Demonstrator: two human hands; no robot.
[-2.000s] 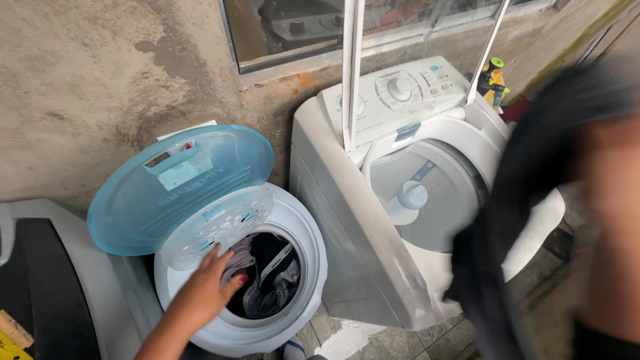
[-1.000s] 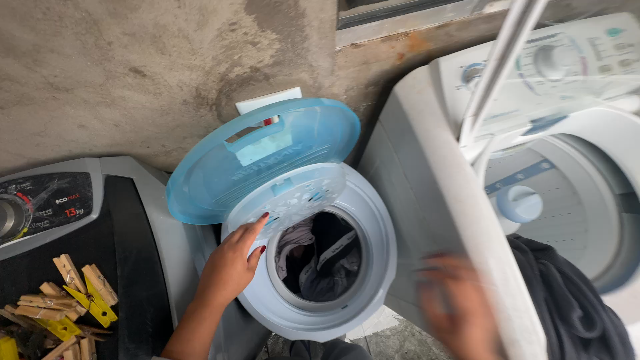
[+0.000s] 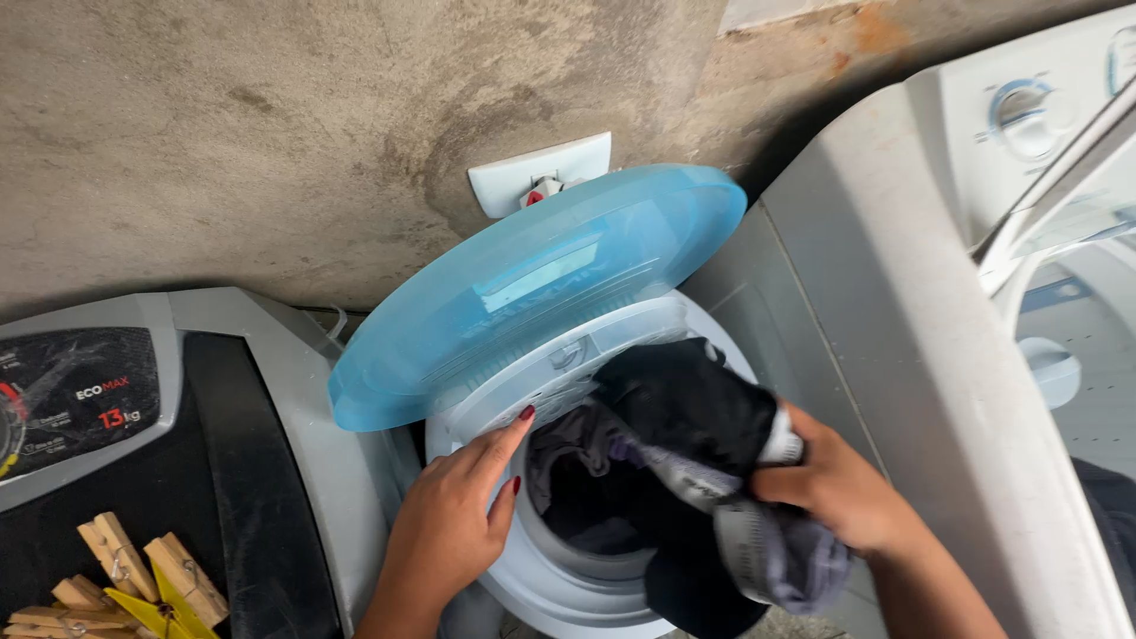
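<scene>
My right hand (image 3: 830, 479) grips a bunch of dark garments (image 3: 688, 408), black and grey-purple with pale waistbands, over the right side of a small round spin dryer (image 3: 577, 603). Below it, more dark clothes (image 3: 568, 453) lie inside the drum. My left hand (image 3: 466, 506) rests its fingertips by the perforated inner lid (image 3: 559, 390) at the drum's left edge, holding no garment. Behind stands the raised translucent blue outer lid (image 3: 532, 284), tilted back toward the wall.
A grey and black washing machine (image 3: 266, 479) is on the left, with wooden and yellow clothespins (image 3: 115, 568) on it. On the right stands a white top-loading washer (image 3: 923, 311), dark cloth at its rim. A wall socket (image 3: 541, 173) with a plug is behind the blue lid.
My right hand, empty-looking and blurred near the white washer one second ago, is now over the dryer gripping dark garments. The dark cloth carried two seconds ago went to the white washer. The view has shifted.
</scene>
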